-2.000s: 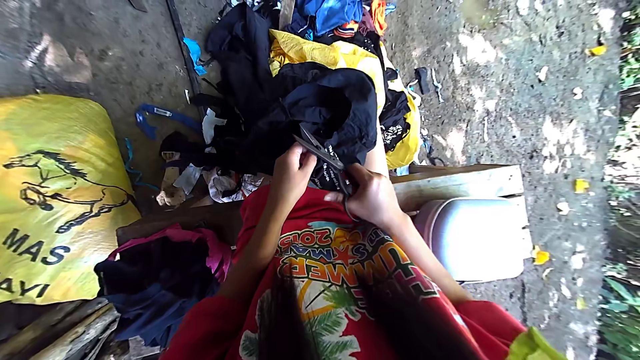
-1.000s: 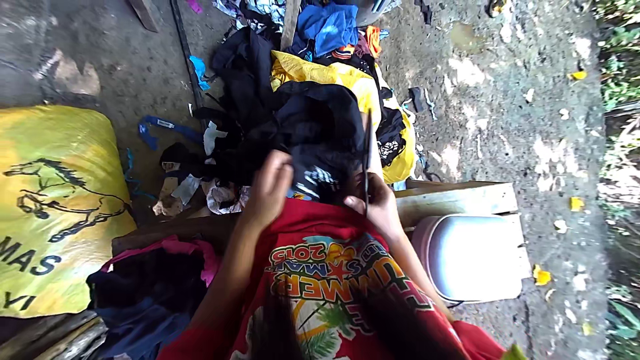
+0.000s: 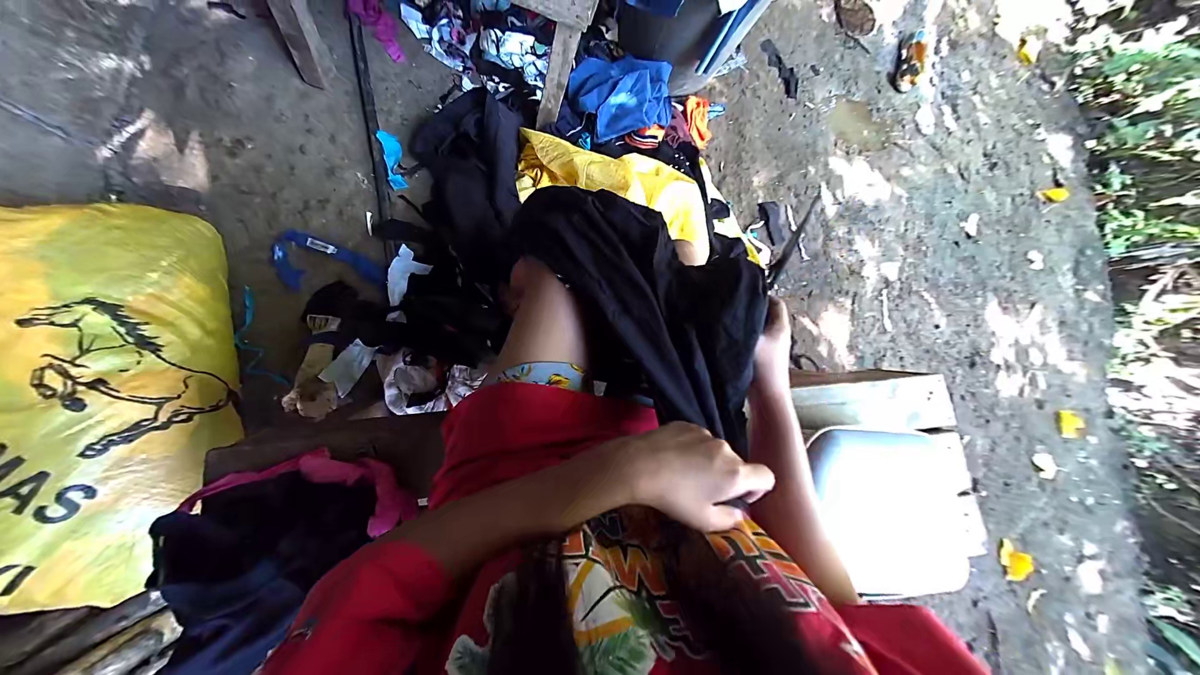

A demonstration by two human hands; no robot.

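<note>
Black cloth (image 3: 647,300) lies over my lap and one leg. My left hand (image 3: 703,476) is closed on a lower edge of it, in front of my red printed shirt. At the cloth's right side is my right hand (image 3: 773,337), its fingers partly hidden by the fabric. The dark blades of scissors (image 3: 797,244) point up and away from that hand; their handles are hidden. Beyond the black cloth lies a yellow cloth (image 3: 647,183), with blue cloth (image 3: 619,98) farther off.
A yellow printed sack (image 3: 112,375) stands at left, near dark clothing with a pink edge (image 3: 394,497). Fabric scraps (image 3: 403,272) litter the ground. At right, a pale container (image 3: 886,516) rests on wooden boards (image 3: 872,401). A dark bucket (image 3: 666,37) stands at the top.
The black cloth has been drawn up over my lap and to the right. My left hand has moved right and closed on it. The scissors, earlier between both hands, are now at the right.
</note>
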